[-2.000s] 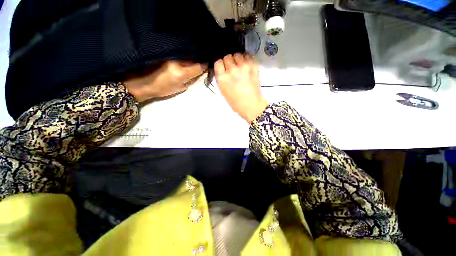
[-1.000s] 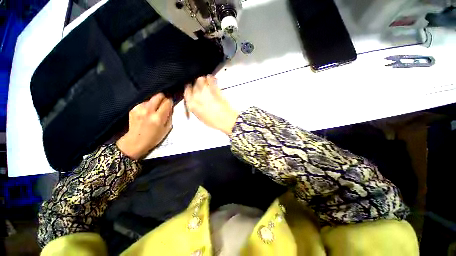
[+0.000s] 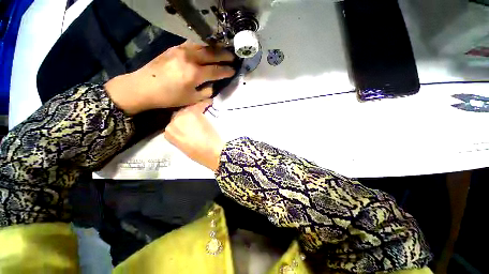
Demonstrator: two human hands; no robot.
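A black mesh panel (image 3: 80, 59) with faint camouflage strips lies on the machine table at the left, its right end under the sewing machine head (image 3: 182, 16). My left hand (image 3: 166, 80) lies over the panel with fingers spread, fingertips pressing its edge close to the presser foot area. My right hand (image 3: 195, 131) is just below it, fingers closed at the panel's near edge, with a thin light strand by the fingertips. What the fingers pinch is hidden. A white-capped round part (image 3: 246, 44) sits beside the needle area. The needle tip is not clear.
A small perforated disc (image 3: 275, 57) lies right of the needle plate (image 3: 252, 61). A black smartphone (image 3: 380, 51) lies on the bed, with thread snips (image 3: 472, 102) at the right edge. Dark panels with camouflage (image 3: 134, 214) lie below the table edge (image 3: 321, 177).
My left hand has moved up and right onto the panel near the machine head. My right hand has moved down and left from beside the needle area. The camera view has shifted too.
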